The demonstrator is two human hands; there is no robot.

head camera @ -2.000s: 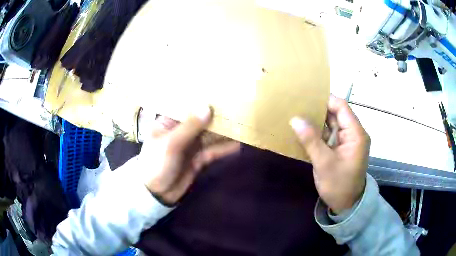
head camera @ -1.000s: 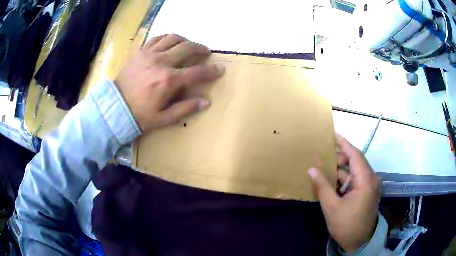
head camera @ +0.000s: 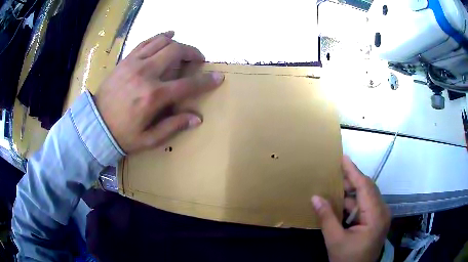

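A tan card pattern with two small holes and lines along its edges lies flat in front of me. Dark plum cloth shows below its near edge and as a thin strip at its far edge. My left hand lies on the card's left part, fingers apart, pressing from above. My right hand grips the card's lower right edge, thumb on top. A thin whitish marking pencil sticks out from between the right fingers, pointing up and right.
A white sheet lies beyond the card. The white sewing machine head stands at upper right. A glossy yellowish board with dark cloth pieces on it is at left. The grey table edge runs at lower right.
The card has come down from a raised, tilted position to lie flat, then appears slightly nearer. My left hand has moved from its near edge onto its top. My right hand still holds its right edge.
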